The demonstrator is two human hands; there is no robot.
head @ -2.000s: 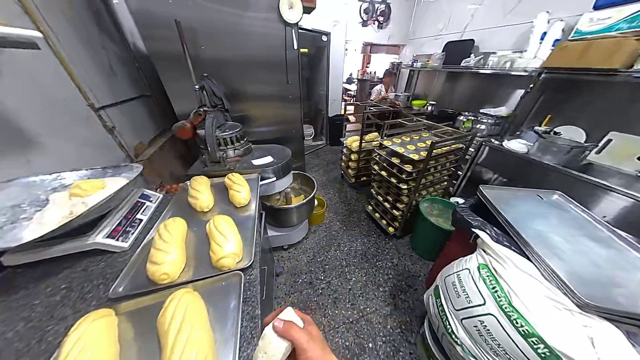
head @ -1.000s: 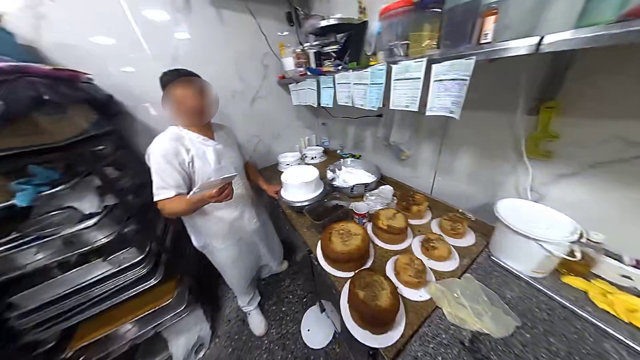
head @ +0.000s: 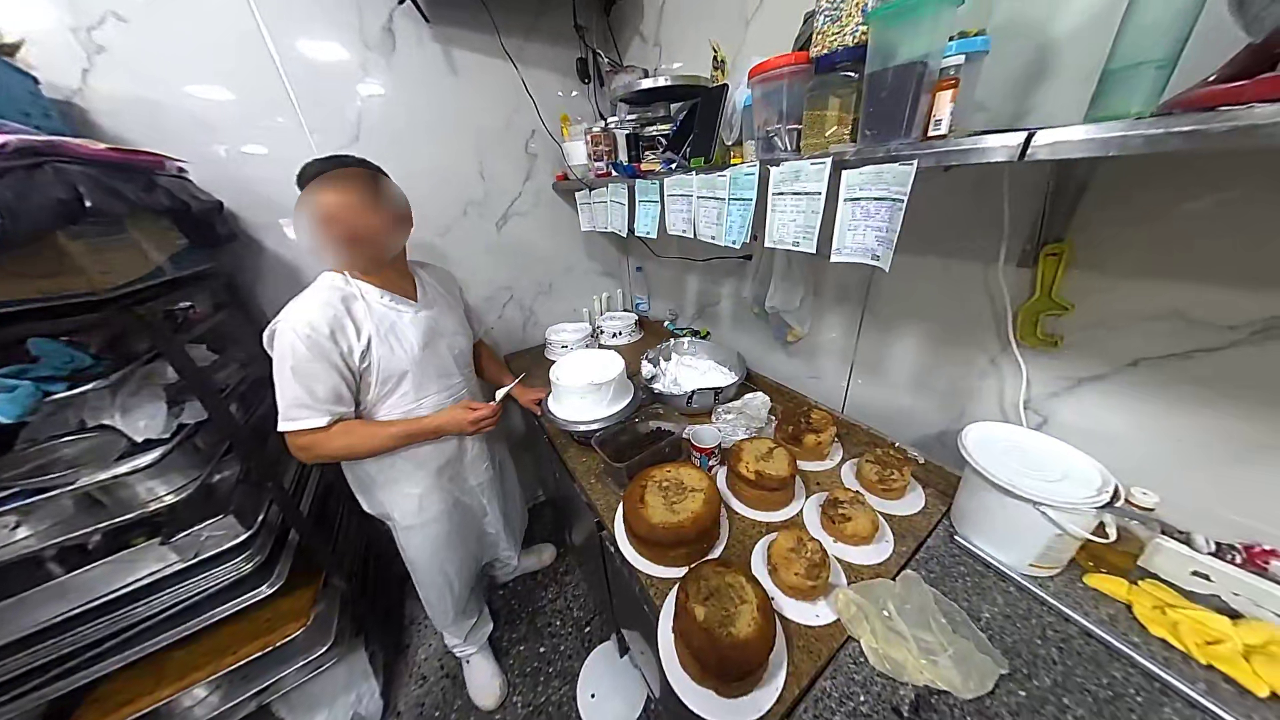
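Observation:
Neither my left hand nor my right hand shows in the head view. Nearest to me on the counter are several brown cakes, among them a large one (head: 724,630) on a white round board. Behind it another large cake (head: 675,512) rests on its own board, with smaller ones to its right. A white-coated cake (head: 588,385) stands on a turntable at the counter's far end. Beside it a metal bowl (head: 722,352) holds white cream. A clear plastic bag (head: 918,630) lies crumpled at the near edge.
A person (head: 400,390) in white stands left of the counter, holding a small pale item. A rack of metal trays (head: 200,560) fills the left side. A lidded white bucket (head: 1030,500) and yellow gloves (head: 1190,625) are at the right. Above runs a metal shelf (head: 1090,140) with containers and hanging papers.
The view has swung from the trays of shaped dough and floor racks to the cake counter. My hand, seen earliest with a white item, is out of view.

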